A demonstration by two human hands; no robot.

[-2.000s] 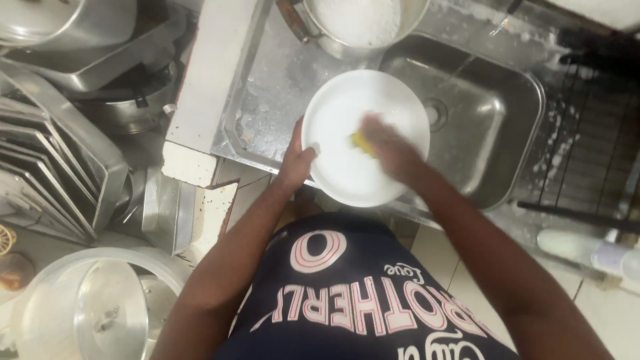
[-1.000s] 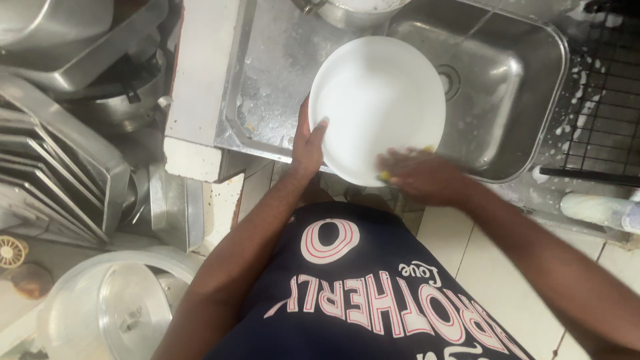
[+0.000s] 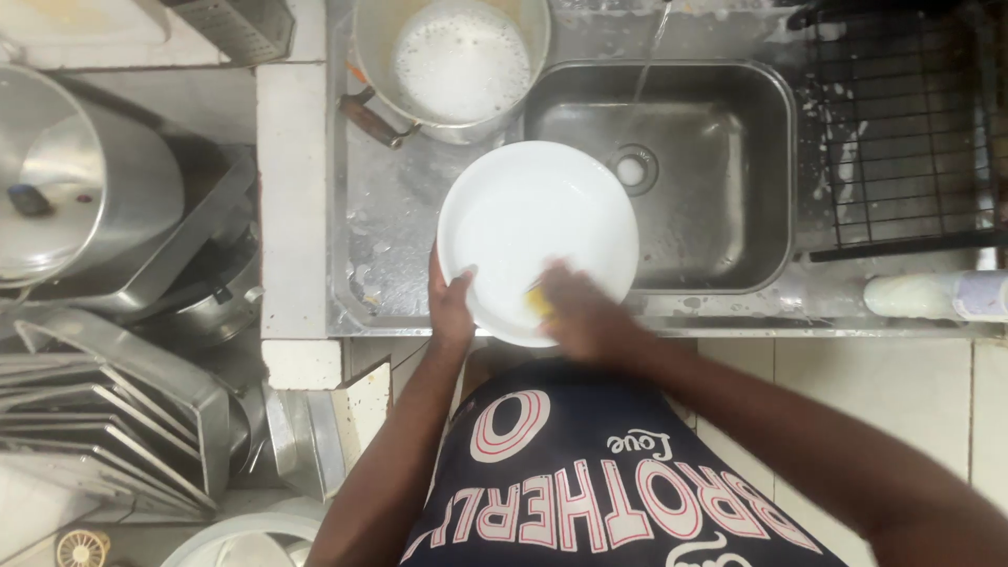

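Observation:
A round white plate [image 3: 543, 228] is held over the front edge of the sink unit, between drainboard and basin. My left hand [image 3: 452, 303] grips its left rim, thumb on the upper face and fingers beneath. My right hand [image 3: 587, 311], blurred, presses a yellow sponge [image 3: 539, 302] on the lower part of the plate. Behind the plate a metal pot [image 3: 453, 130] full of white suds stands on the drainboard. A thin stream of water [image 3: 652, 51] falls toward the steel basin [image 3: 709, 276].
A black wire rack [image 3: 898, 142] lies right of the basin, with a pale bottle [image 3: 913, 296] in front. To the left are a large lidded pot [image 3: 134, 189], stacked metal trays [image 3: 209, 425] and a box grater [image 3: 260, 31]. A pale tub [image 3: 236, 535] sits lower left.
My right hand has moved over the plate with the sponge, from its lower right rim a second ago to further inside. My left hand keeps its hold. The view has shifted.

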